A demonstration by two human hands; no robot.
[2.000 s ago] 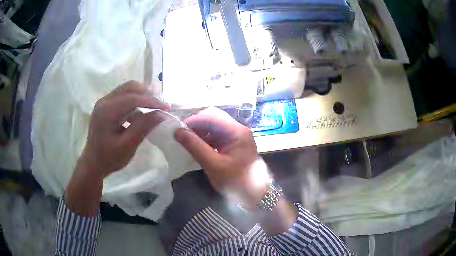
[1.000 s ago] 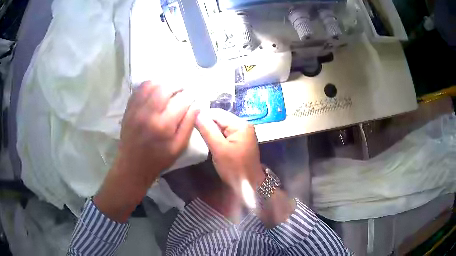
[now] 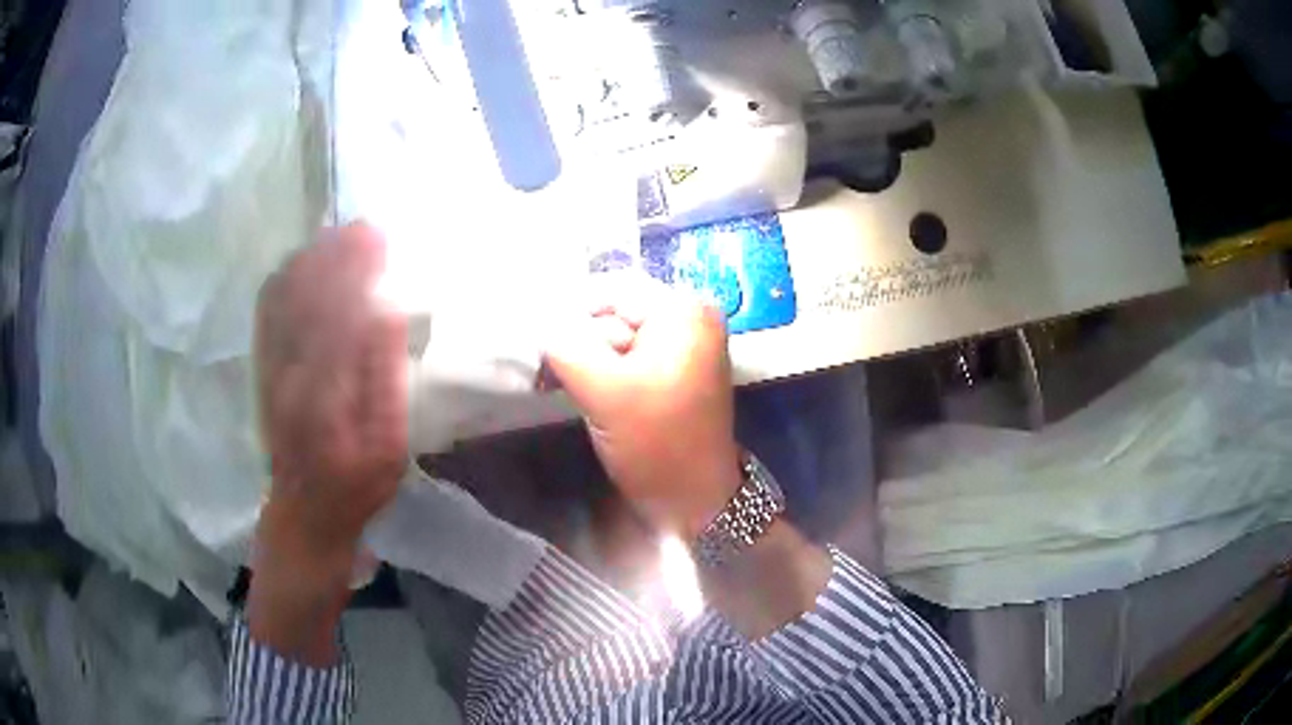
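The white garment piece (image 3: 461, 535) hangs from the table's front edge toward my lap, and its upper part is lost in the lamp's glare. My left hand (image 3: 337, 375) is blurred, its fingers extended together, over the cloth left of the needle area; whether it grips anything cannot be told. My right hand (image 3: 645, 383) has its fingers curled at the front of the machine bed, just below the needle area; the fingertips are washed out by glare. The sewing machine's blue slide plate (image 3: 744, 272) lies just right of my right hand. The presser foot is hidden by glare.
A heap of white cloth (image 3: 170, 283) lies left of the machine. A flatter cloth stack (image 3: 1077, 467) lies lower right. The blue-grey bar (image 3: 507, 113) stands over the glare. Ribbed tension dials (image 3: 829, 46) are at the top, and the cream bed (image 3: 1034, 227) spans the right.
My left hand has moved left, away from my right hand, and its fingers have straightened. My right hand has stayed near the bed's front edge. The view has shifted, so the machine appears further left.
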